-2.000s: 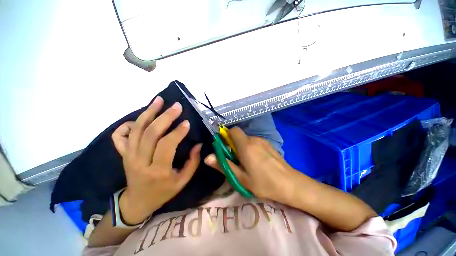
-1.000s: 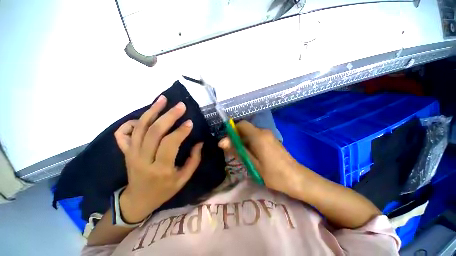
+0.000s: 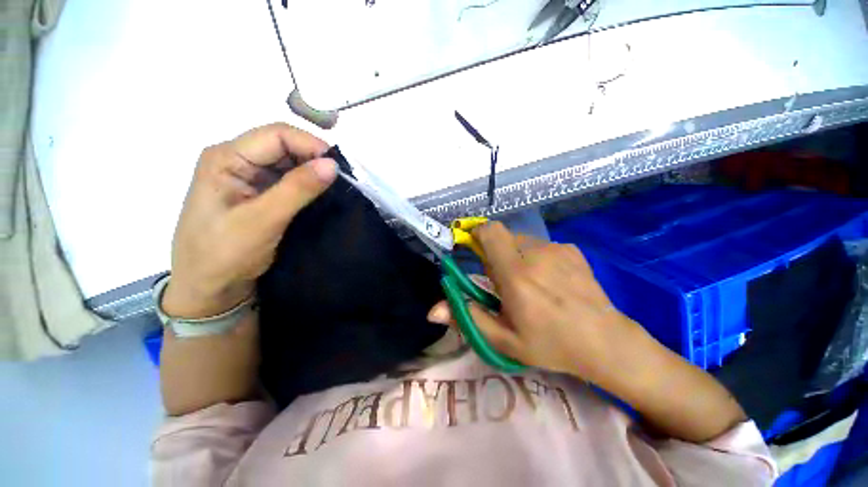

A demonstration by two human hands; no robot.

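The black fabric piece [image 3: 347, 290] hangs over the table's front edge and onto the lap. My left hand [image 3: 249, 204] pinches its upper corner between thumb and fingers. My right hand [image 3: 547, 300] holds the fabric shears [image 3: 404, 211] by the green and yellow handle loops. The silver blades point up and left, with their tips at the pinched corner. Whether the blades are fully closed is hard to tell. A thin black strip [image 3: 492, 164] lies bent on the table edge, right of the blades.
The white table [image 3: 409, 124] has a tape measure strip [image 3: 609, 169] along its front edge. Dark thread snips [image 3: 569, 17] lie at the top. A beige garment [image 3: 38, 219] hangs at far left. A blue crate [image 3: 666, 257] with black fabric stands at right.
My left hand has gone from lying flat on the black fabric to pinching its corner. The shears' tips have moved back to the corner. The black strip now lies away from the blades.
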